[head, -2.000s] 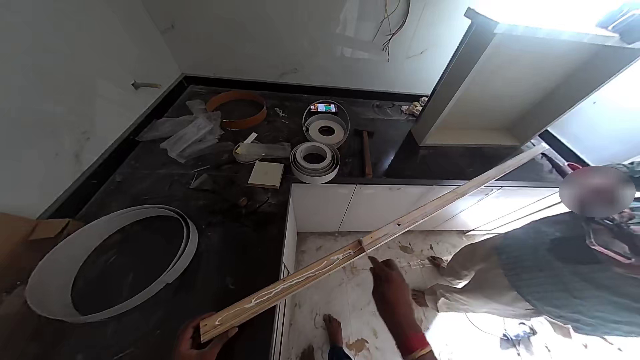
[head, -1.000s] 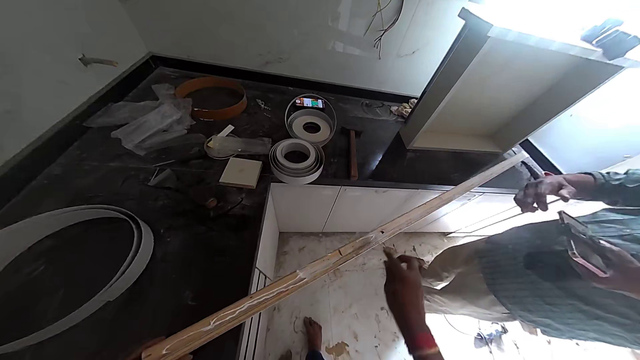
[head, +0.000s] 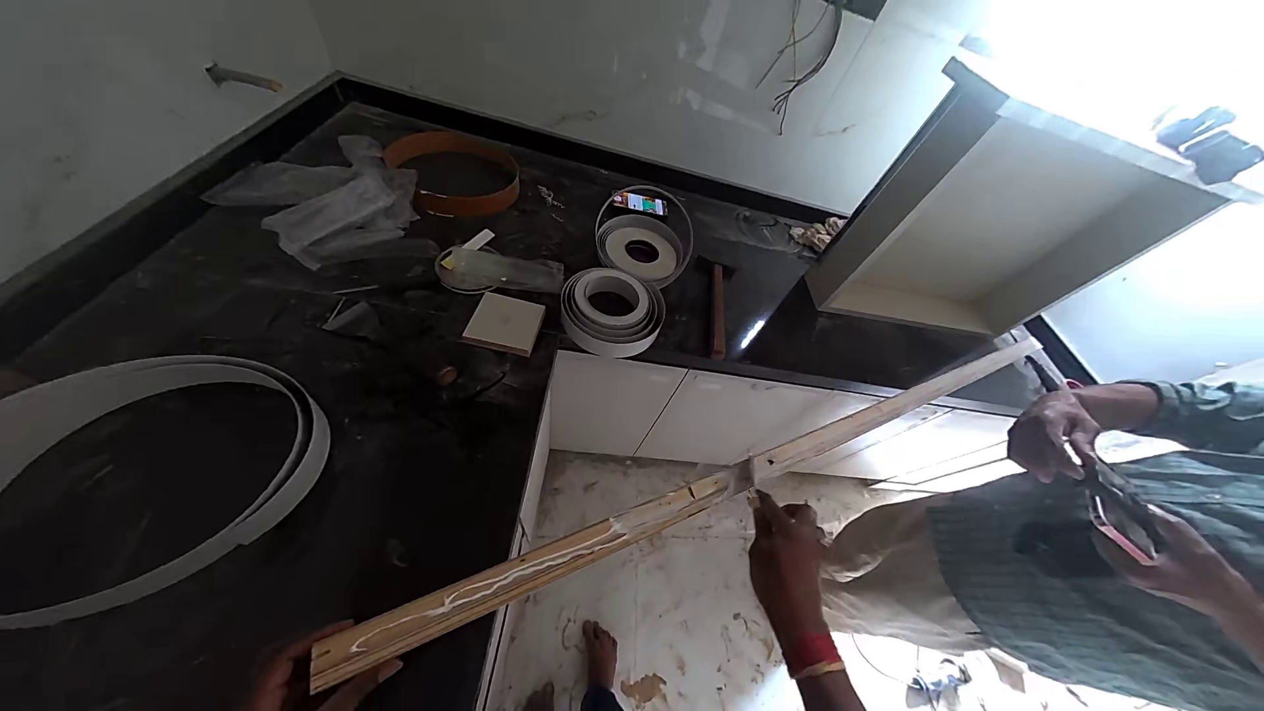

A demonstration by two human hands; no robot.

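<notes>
A long wooden strip (head: 553, 571) slants from the lower left over the counter's corner to the far counter at the right. A wavy line of white glue (head: 533, 570) runs along its near half, and the far half looks smeared with white. Around the strip's near end my left hand (head: 321, 671) is closed, partly cut off by the frame's edge. My right hand (head: 787, 543), with a red band at the wrist, is at the strip's middle, its fingertips pinching a small thing against the lower edge. The small thing is mostly hidden.
On the dark counter (head: 415, 474) lie coils of edge banding (head: 612, 314), an orange band loop (head: 454, 202), a hammer (head: 718, 311), plastic wrap (head: 346, 207), a square tile (head: 504, 323) and a phone (head: 640, 203). An open cabinet box (head: 997, 207) stands behind. A co-worker (head: 1047, 553) stands at right, holding a dark tool.
My right hand has moved from below the strip to its middle edge. The co-worker's hands have come together around the dark tool.
</notes>
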